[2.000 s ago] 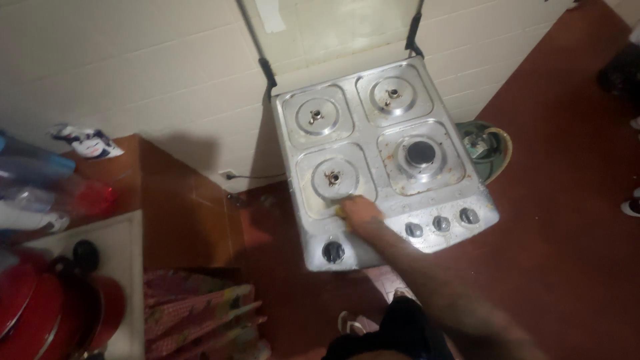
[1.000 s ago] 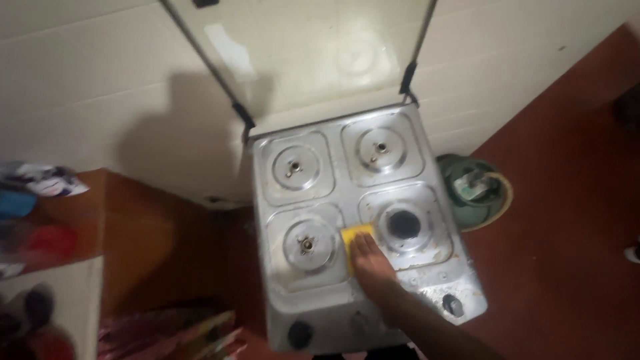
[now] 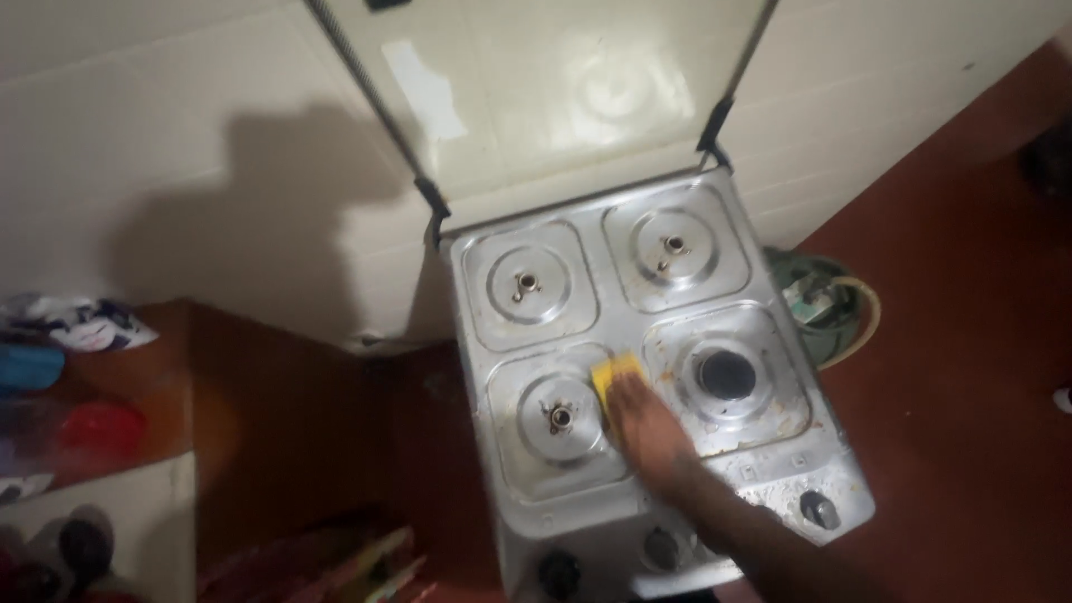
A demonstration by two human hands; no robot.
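Observation:
My right hand [image 3: 649, 427] presses a yellow sponge or cloth [image 3: 618, 377] against the metal top of a gas stove [image 3: 615, 322], between the two front burner wells. The front left burner [image 3: 561, 418] has no cap, nor do the two rear ones. A dark burner cap [image 3: 727, 374] sits on the front right one, whose well has brownish stains. Wet-looking patches shine near the control knob [image 3: 820, 509] at the front right. The stove's glass lid [image 3: 569, 92] stands raised at the back. My left hand is not in view.
A green gas cylinder [image 3: 825, 314] with a pale hose stands on the red floor right of the stove. Behind is a pale wall [image 3: 151, 151]. At the left are a blue container [image 3: 29, 367], a red container [image 3: 102, 431] and a pale tabletop [image 3: 159, 502] holding dark and red items.
My right hand has moved from the front edge of the front left well to the strip between the front burners, with the yellow sponge or cloth in it. The view has shifted.

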